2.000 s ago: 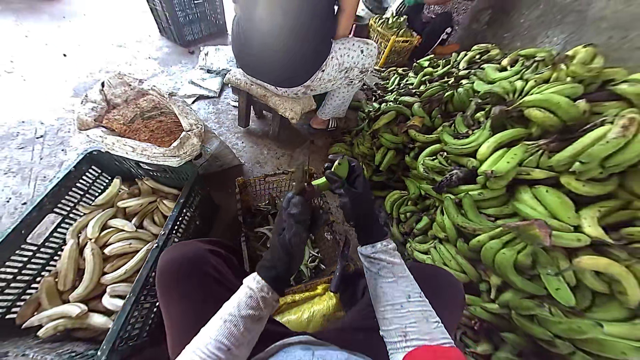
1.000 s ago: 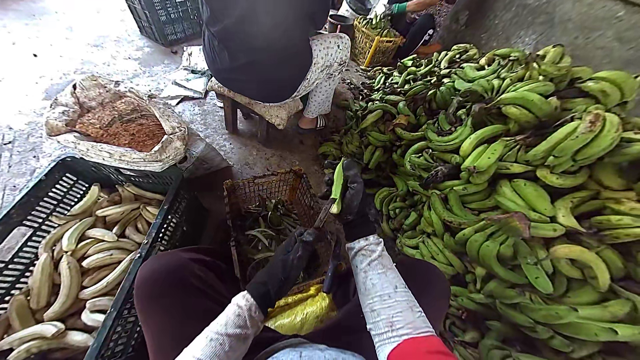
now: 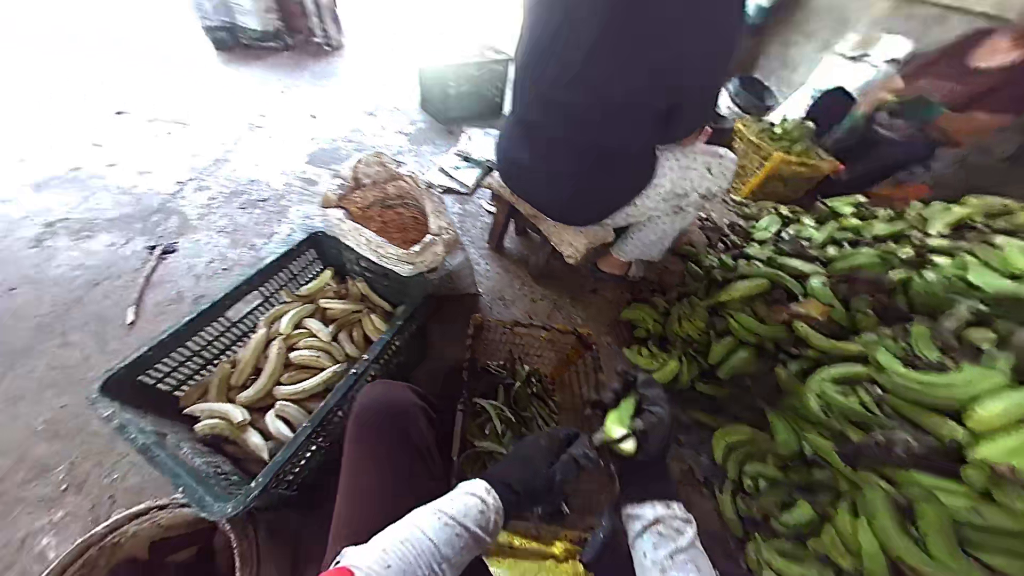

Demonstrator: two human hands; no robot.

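Black gloves cover both hands. My right hand is closed around a green plantain, partly peeled, with pale flesh showing at its near end. My left hand is close beside it, fingers curled toward the plantain; blur hides whether it holds a tool. Beneath the hands stands a brown crate with strips of green peel inside. Peeled plantains fill much of a dark green plastic crate on the left. A large heap of green plantains lies on the right.
A person sits on a low wooden stool ahead. An open sack of reddish-brown material stands behind the green crate. Farther back are a yellow crate and another person. A round container is at lower left, a stick-like tool on the floor.
The view has swung left, bringing the round container and floor tool into sight. The plantain, upright in my right hand a second ago, now tilts with its pale end toward me.
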